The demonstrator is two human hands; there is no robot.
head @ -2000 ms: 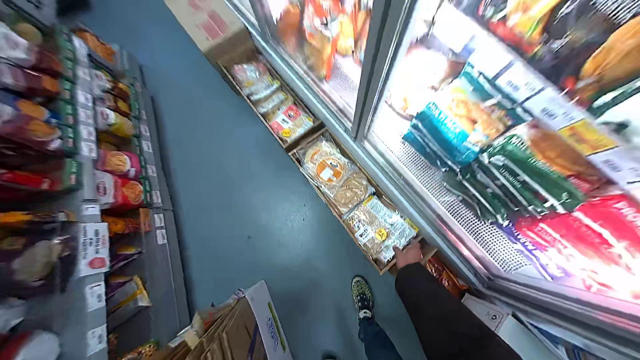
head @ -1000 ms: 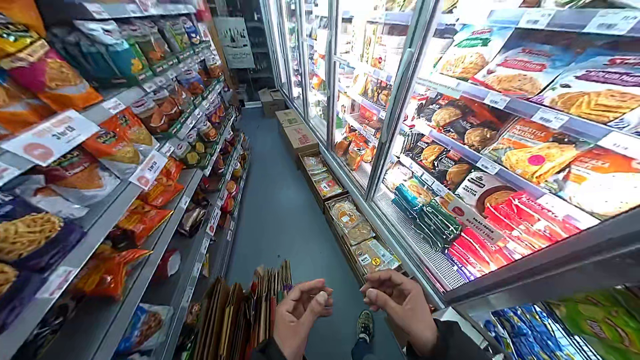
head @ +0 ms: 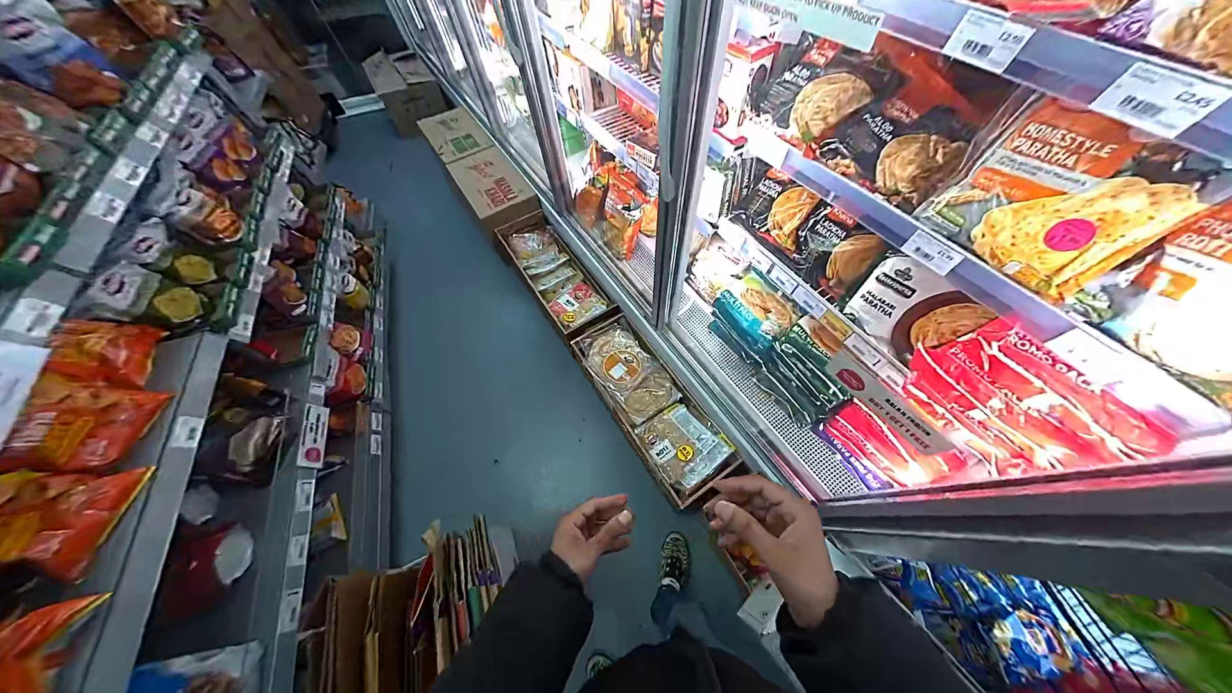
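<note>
Both hands are raised in front of my body in black sleeves. My left hand (head: 593, 535) holds nothing, its fingers curled with thumb and forefinger a little apart. My right hand (head: 770, 539) is also curled and holds nothing that I can see. It hangs over the near end of a cardboard tray (head: 628, 450) on the floor, which holds packs of flatbread (head: 616, 366) and a roti pack (head: 681, 449) with a yellow sticker. Beyond it lies another cardboard tray (head: 531, 279) of packs. Frozen paratha packs (head: 924, 168) and red promo packs (head: 1030, 385) fill the lit freezer at the right.
Shelves of bagged snacks (head: 87, 414) line the left side. Flattened cardboard (head: 452, 587) stands at the lower left. Closed cardboard boxes (head: 491, 183) line the freezer doors (head: 664, 173) farther down the aisle. Blue bags (head: 1030, 626) lie at the lower right.
Two seconds ago my right hand was at the near end of the tray; one second ago both hands were raised together. Now they are farther apart. The view has swung up, then partly down.
</note>
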